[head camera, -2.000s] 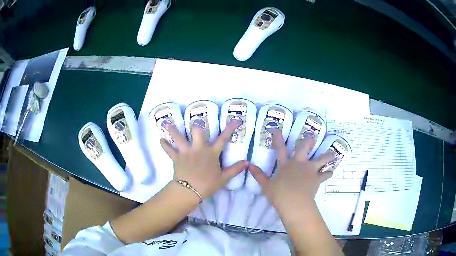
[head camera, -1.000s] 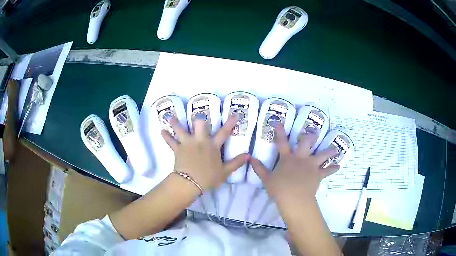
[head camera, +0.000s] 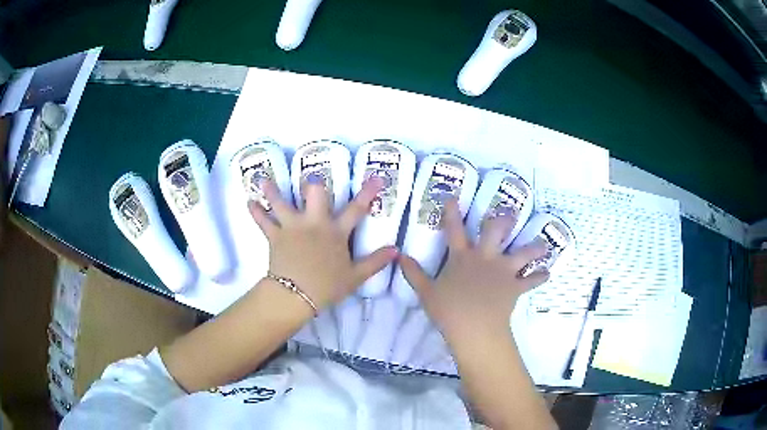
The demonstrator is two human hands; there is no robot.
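Several white handheld devices with wide heads and shiny panels lie fanned side by side on a white sheet point(head camera: 269, 105). My left hand point(head camera: 311, 248) is spread over the left ones, its fingertips on the panels of three devices, including the middle one point(head camera: 383, 159). My right hand point(head camera: 475, 281) is spread over the right ones, its fingertips on the panels of three more, including the rightmost point(head camera: 551, 231). The thumb tips are close together over the middle handles. Thin white leads point(head camera: 370, 323) run from the handle ends towards my body. Neither hand lifts anything.
Two untouched devices point(head camera: 198, 210) lie at the left. Three more, one at the right point(head camera: 496, 52), lie on the green belt point(head camera: 378, 38). A record sheet point(head camera: 631, 243) and pen point(head camera: 583, 327) lie right. A printed sheet with a small white object point(head camera: 50, 116) lies left. A carton point(head camera: 126, 327) stands lower left.
The units on the belt have shifted to the right. The view has tilted a little, so the bench appears higher. Both hands stay spread on the same devices, with small finger shifts at most.
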